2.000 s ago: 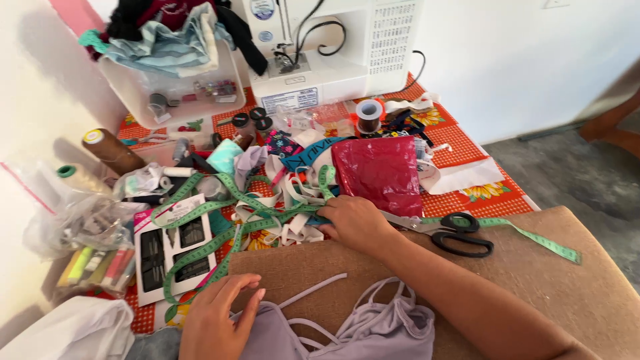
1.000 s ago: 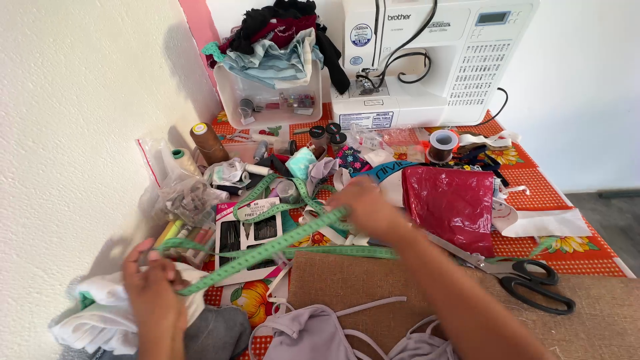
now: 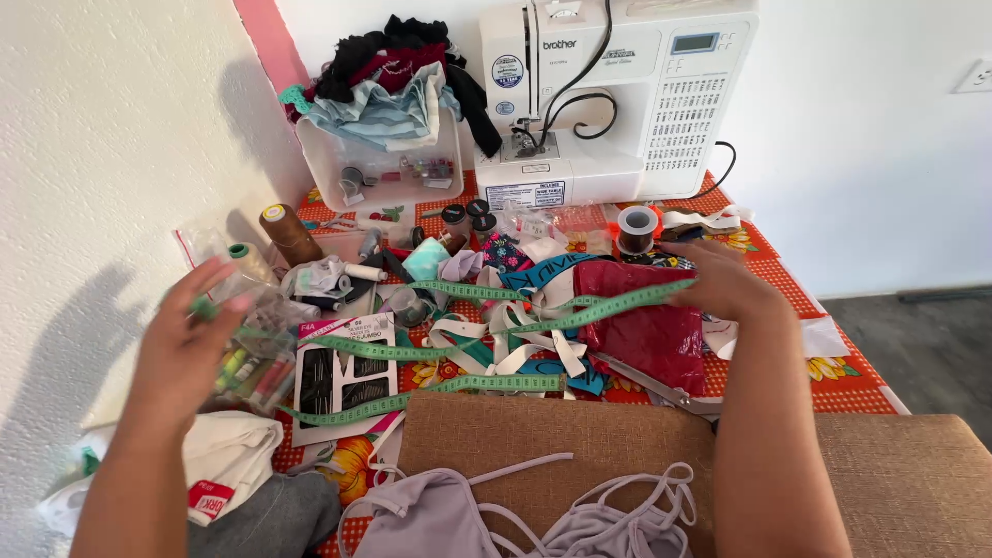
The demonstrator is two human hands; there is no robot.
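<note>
A green tape measure (image 3: 597, 311) stretches between my two hands in the head view, over a heap of white straps and sewing items. My left hand (image 3: 186, 341), raised at the left, has a green stretch of the tape between its fingers. My right hand (image 3: 717, 279) pinches the tape above a red plastic packet (image 3: 639, 329); its fingertips are partly hidden. Another length of tape lies across a needle card (image 3: 337, 411). Lilac strappy fabric (image 3: 426, 515) lies at the front on a brown cloth-covered surface (image 3: 558, 434). Scissors (image 3: 659, 387) are partly covered by my right forearm.
A Brother sewing machine (image 3: 573, 167) stands at the back, beside a plastic bin (image 3: 380, 174) full of cloth. Thread spools, among them a brown cone (image 3: 291, 236), crowd the left. White cloth (image 3: 232, 457) and grey cloth (image 3: 271, 504) lie at front left. A wall borders the left side.
My right hand has moved right and away from my left, which has risen from lower down. The tape now spans wider between them. Two seconds ago the tape lay in the heap. The view has shifted.
</note>
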